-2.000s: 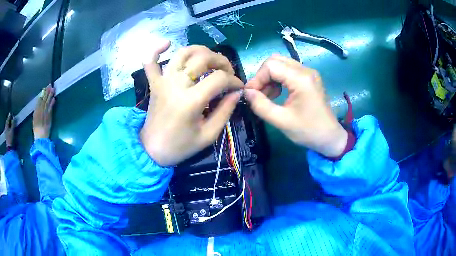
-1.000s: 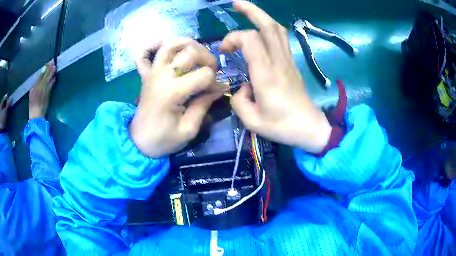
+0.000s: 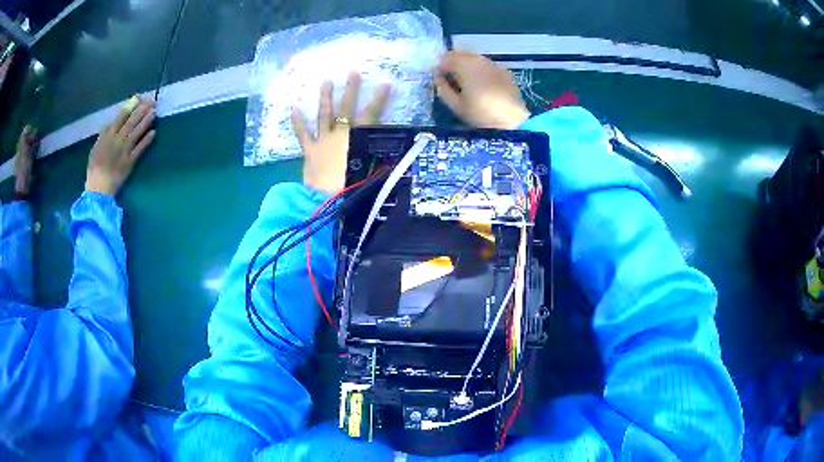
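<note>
The black unit (image 3: 361, 316) lies in front of me, its inside fully in view. A blue circuit board (image 3: 465, 171) is at its far end, yellow-orange tape (image 3: 429, 272) in its middle, and a wire harness (image 3: 517, 307) along its right side. Beyond it lies a clear bag of cable ties (image 3: 280, 104), glaring white. My left hand (image 3: 339, 131) rests on the bag's near part with fingers spread. My right hand (image 3: 479, 90) is at the bag's right edge, fingers curled. Its fingertips are partly hidden, so I cannot tell what they hold.
Cutters (image 3: 650, 158) lie on the green bench at the right, partly hidden by my sleeve. Red and black leads (image 3: 262, 262) loop left of the unit. Another dark unit (image 3: 804, 235) is at the right edge. A co-worker's hand (image 3: 122, 144) rests at the left. Loose ties (image 3: 540, 88) lie near my right hand.
Both hands have moved off the unit and forward to the bag; the left has opened flat. The board and tape are now uncovered. The view has shifted, and the cutters are partly covered by my sleeve.
</note>
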